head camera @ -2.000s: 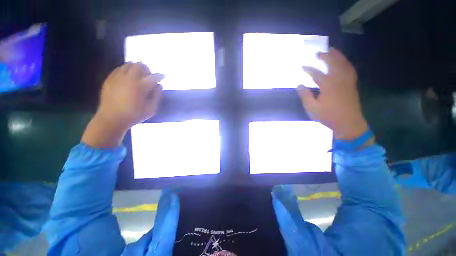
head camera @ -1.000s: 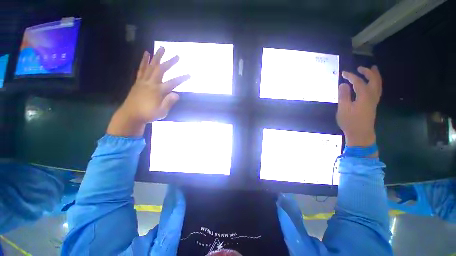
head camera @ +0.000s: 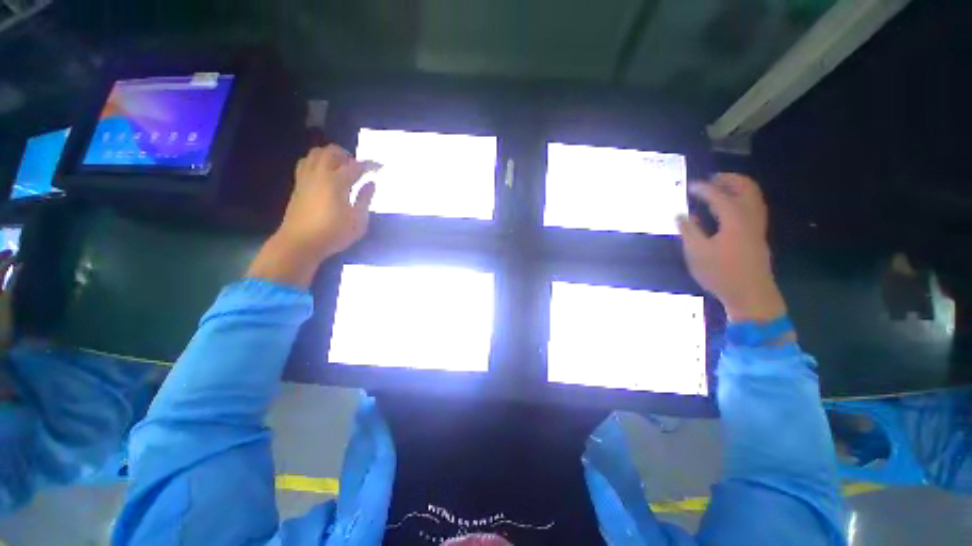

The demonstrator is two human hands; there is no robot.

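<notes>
Several tablets in black trays glow plain white in two rows of two: the upper left tablet [head camera: 432, 176], the upper right tablet [head camera: 613, 190], the lower left tablet [head camera: 414, 320] and the lower right tablet [head camera: 627, 339]. My left hand [head camera: 325, 203] is at the left edge of the upper left tablet, fingertips over its screen, holding nothing. My right hand [head camera: 730, 237] is at the right edge of the upper right tablet, fingers bent and slightly blurred, holding nothing. Whether the fingertips touch the glass I cannot tell. The black tray [head camera: 520, 251] shows between the screens.
A tablet with a blue-purple home screen [head camera: 160, 123] lies in a black tray at the upper left, with another lit blue screen [head camera: 41, 163] beyond it. A pale metal bar [head camera: 810, 75] crosses the upper right. Blue sleeves of people show at both sides of the bench.
The view has shifted, so the blue-purple tablet shows more fully. My left hand's spread fingers have drawn together at the screen edge. My right hand has moved in to the upper right tablet's edge.
</notes>
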